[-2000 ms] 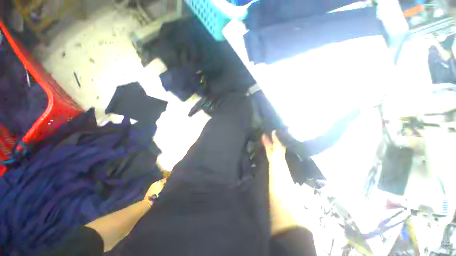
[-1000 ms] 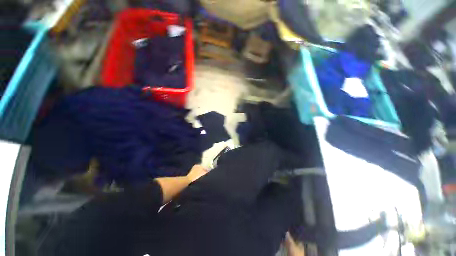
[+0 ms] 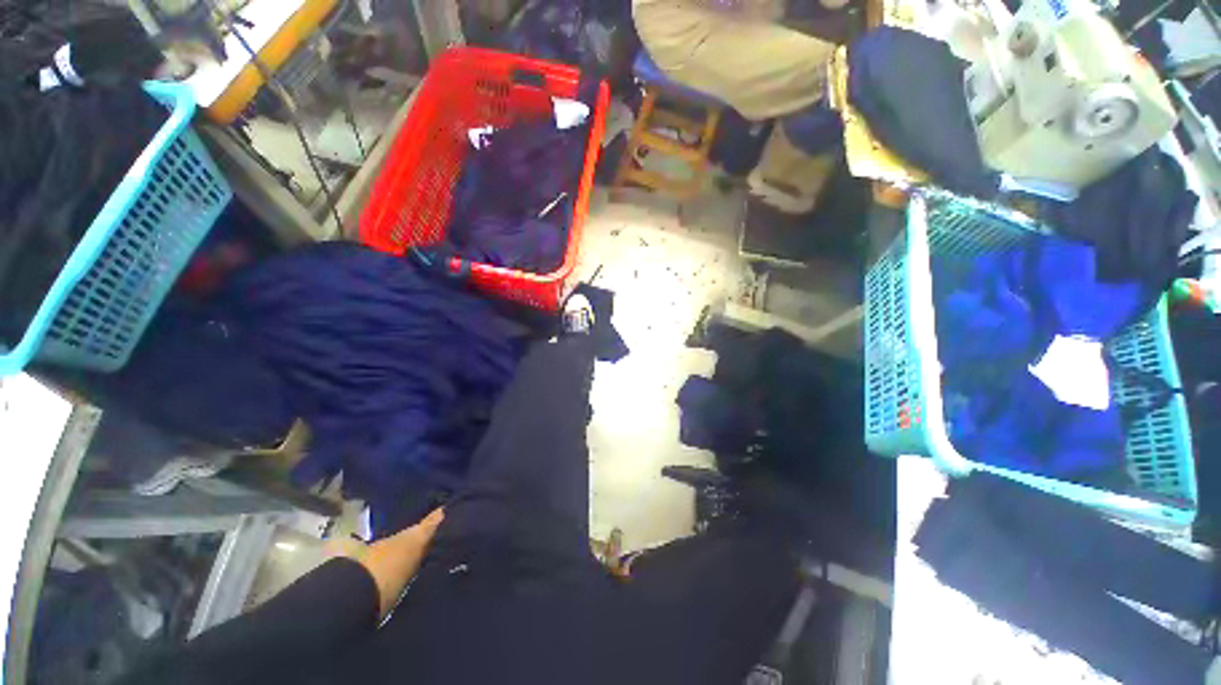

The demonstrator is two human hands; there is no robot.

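My left hand (image 3: 404, 546) is at lower centre-left, beside my dark-clad left thigh; its fingers are hidden, so I cannot tell whether it holds anything. My right hand is not clearly in view; a small tan spot shows between the legs, too unclear to name. A large crumpled navy cloth pile (image 3: 362, 341) lies left of my leg. Dark cloth (image 3: 462, 602) covers my lap; I cannot tell garment panel from my own clothing. Long black strips (image 3: 1058, 562) lie on the white table (image 3: 916, 622) at right.
A red basket (image 3: 585, 221) with navy pieces stands beyond the pile. A turquoise basket (image 3: 894, 341) with royal-blue cloth is at right, another (image 3: 134, 274) at far left. A wooden stool (image 3: 666, 147), a seated person's legs (image 3: 743, 60) and a sewing machine (image 3: 1085, 114) are farther back.
The view has swung left and up from the bright table to the floor and baskets. My right hand, seen earlier on dark cloth, no longer shows clearly. My left foot now extends towards the red basket.
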